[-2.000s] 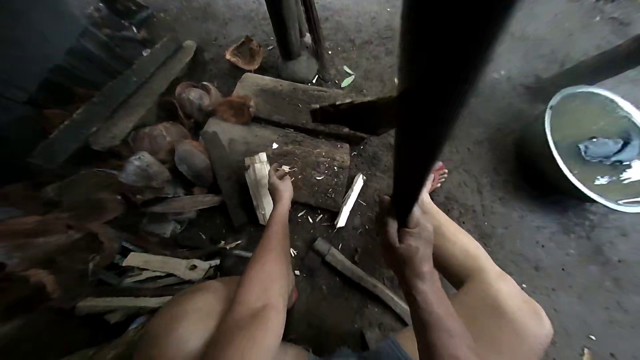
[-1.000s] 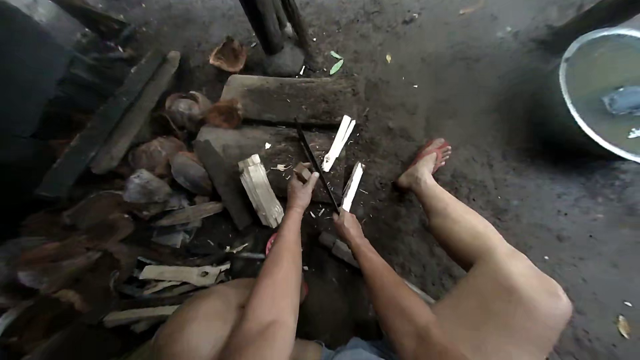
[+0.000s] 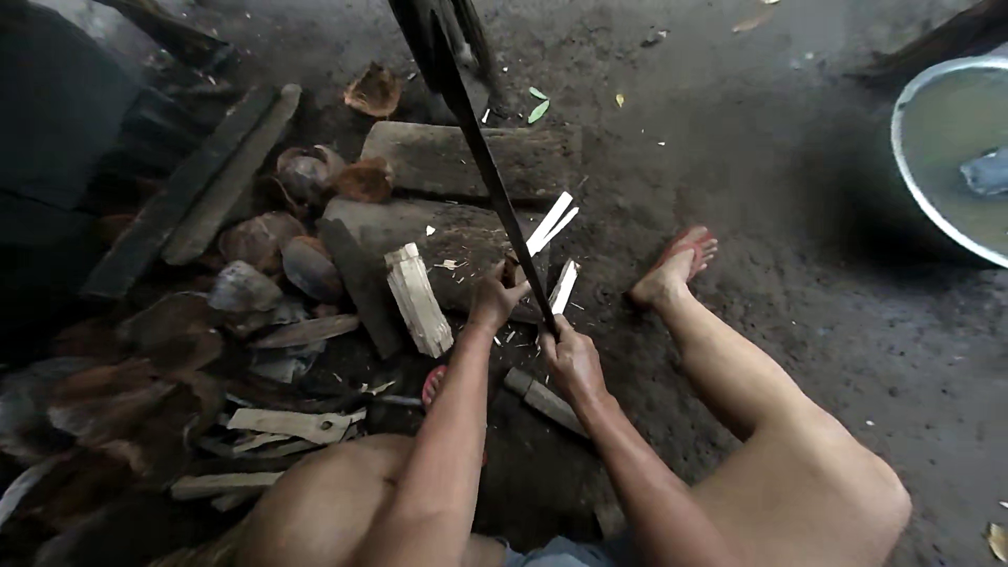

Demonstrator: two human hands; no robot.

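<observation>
My right hand (image 3: 572, 358) grips the lower end of a long dark blade, probably a machete (image 3: 498, 185), which slants up and leftward across the view. Its handle is mostly hidden in my fist. Just left of the blade, my left hand (image 3: 496, 299) holds a small brown piece, apparently wood (image 3: 510, 270), partly covered by fingers and blade. Pale split sticks (image 3: 550, 224) stick out beyond the blade; whether they join the held piece cannot be told. A thick pale split piece of wood (image 3: 420, 303) leans at the edge of the wooden block (image 3: 370, 216). Another pale stick (image 3: 564, 287) lies right of the blade.
A second wooden slab (image 3: 425, 150) lies beyond the block, near a dark post (image 3: 471, 47). Coconut husks (image 3: 260, 240) and dark planks (image 3: 189, 189) are heaped at left. A wooden-handled tool (image 3: 547, 402) lies between my legs. A metal basin of cloudy water (image 3: 906, 165) stands at right.
My right hand has come down from its raised position with the blade, whose far end has since swung upward in view. My left hand has moved from the thick pale piece to the brown one.
</observation>
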